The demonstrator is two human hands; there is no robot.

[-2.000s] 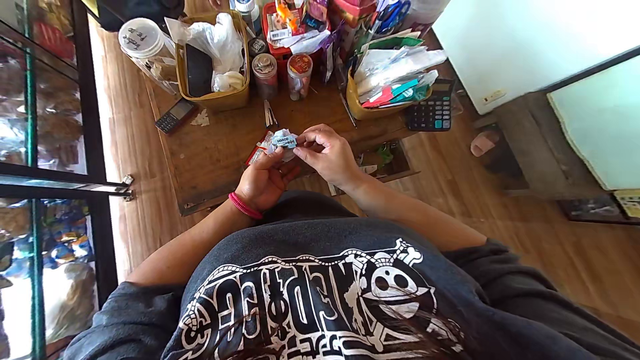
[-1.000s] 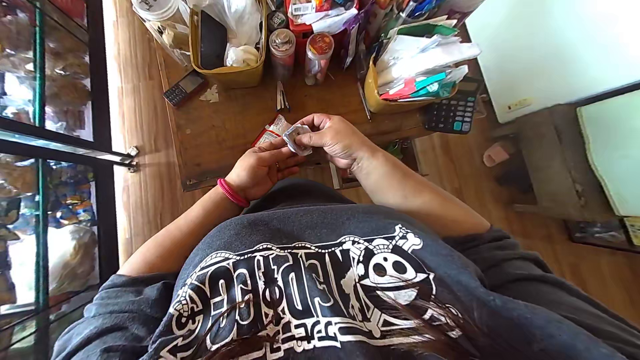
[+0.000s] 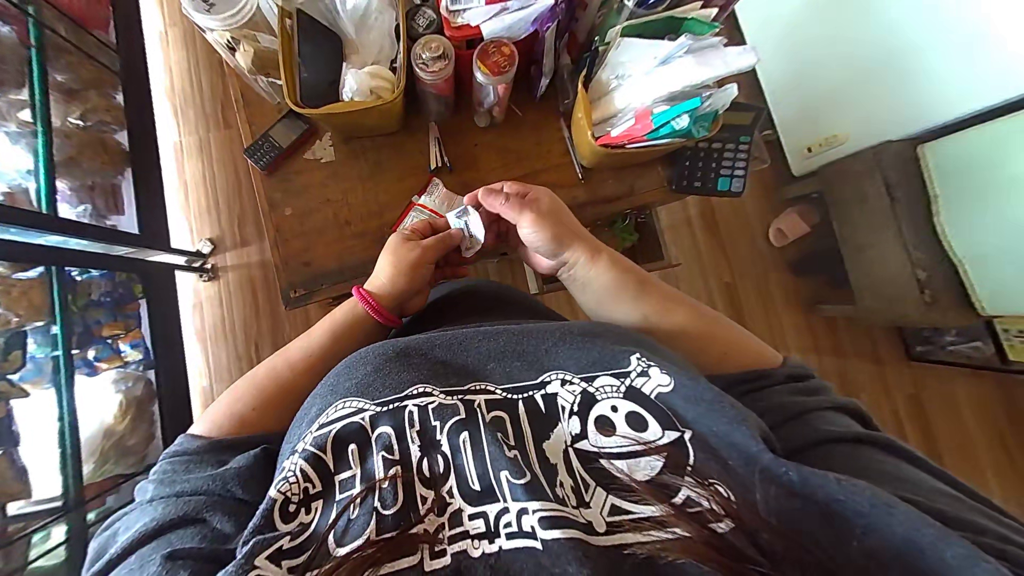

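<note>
My left hand (image 3: pixel 416 260), with a pink coiled band at the wrist, pinches a small white printed packet (image 3: pixel 466 230) between thumb and finger. Just to its right is my right hand (image 3: pixel 532 224), fingers curled near the packet's edge; whether the fingertips touch it is hard to tell. A red and white plastic packet (image 3: pixel 430 202) lies behind the left hand, on the near part of the wooden table (image 3: pixel 344 232). Part of that packet is hidden by the left hand.
A keypad phone (image 3: pixel 278 142) lies at the table's left. Behind stand a yellow bin (image 3: pixel 344 118) with a dark device and plastic bags, two lidded jars (image 3: pixel 433 76) (image 3: pixel 493 80), and another yellow container (image 3: pixel 596 144) of packets. A calculator (image 3: pixel 710 164) is at right, a pen (image 3: pixel 573 150) beside the container.
My right hand has opened somewhat and moved off the small packet's top, which it covered one second ago. The left hand now shows the packet more fully.
</note>
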